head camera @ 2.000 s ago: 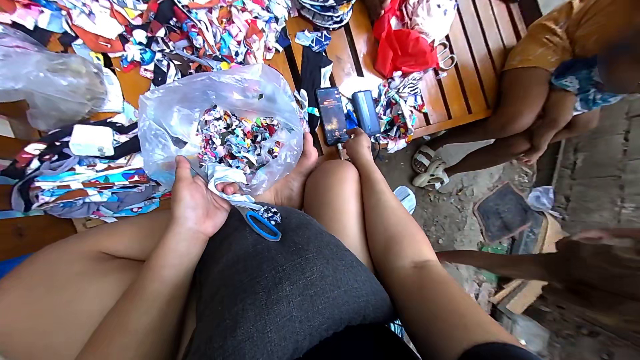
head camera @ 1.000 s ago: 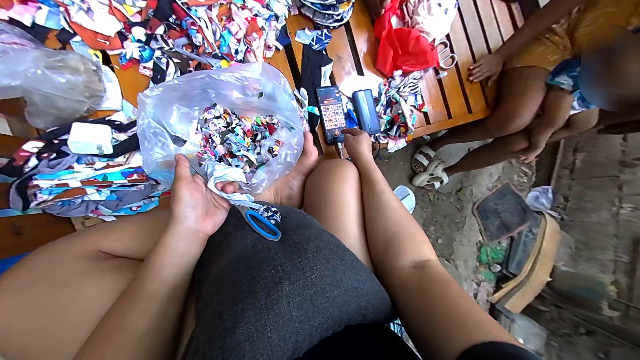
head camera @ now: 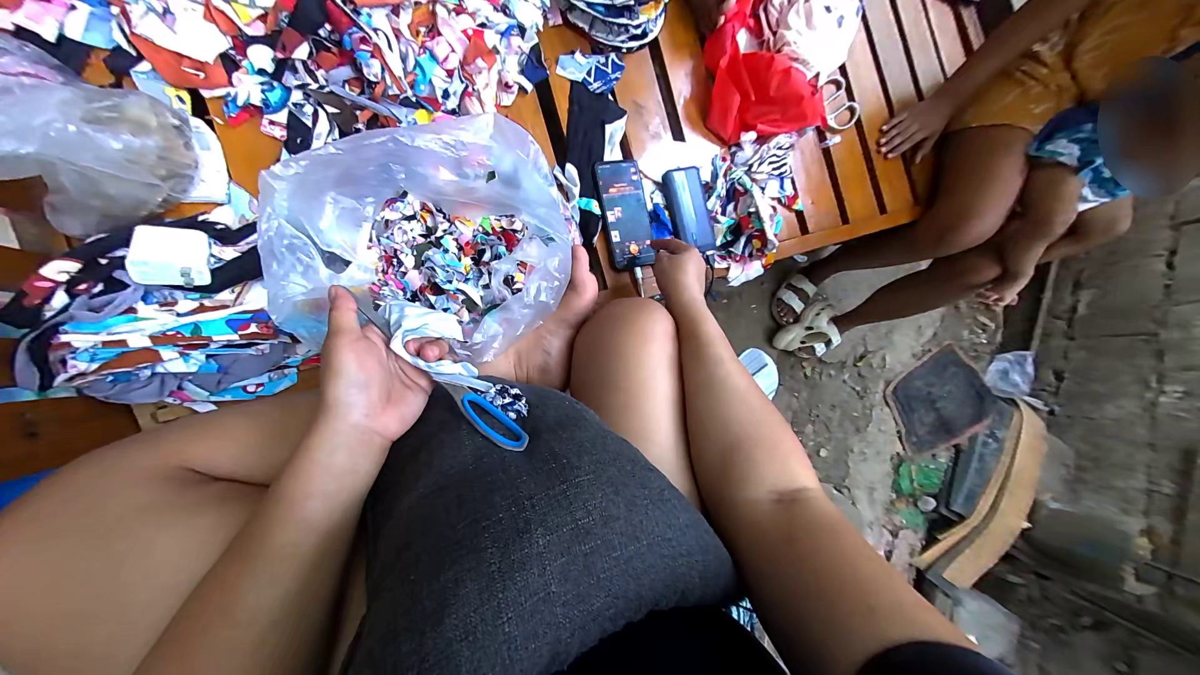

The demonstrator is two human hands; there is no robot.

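Observation:
My left hand (head camera: 370,375) is palm up, closed around a white cloth strip (head camera: 422,328) and scissors whose blue-rimmed handle (head camera: 497,422) lies over the dark grey cloth on my lap. Beside it stands an open clear plastic bag (head camera: 319,216) holding many small fabric scraps (head camera: 450,253). My right hand (head camera: 680,270) rests by my knee, a finger at the lower edge of a lit smartphone (head camera: 623,211) with a cable plugged in. To the phone's right lies a dark power bank (head camera: 689,208). No object shows in the grip of my right hand.
Cut fabric pieces (head camera: 403,56) are heaped on the slatted wooden bench (head camera: 872,178). Folded strips (head camera: 169,347), a white case (head camera: 169,255) and another plastic bag (head camera: 103,141) lie left. A red bag (head camera: 755,94) is at the back. Another person's hand (head camera: 914,127) rests on the bench, right.
The other person's hand now rests on the bench, where it was not two seconds ago; an arm seen then at the lower right is gone. My hands have hardly moved.

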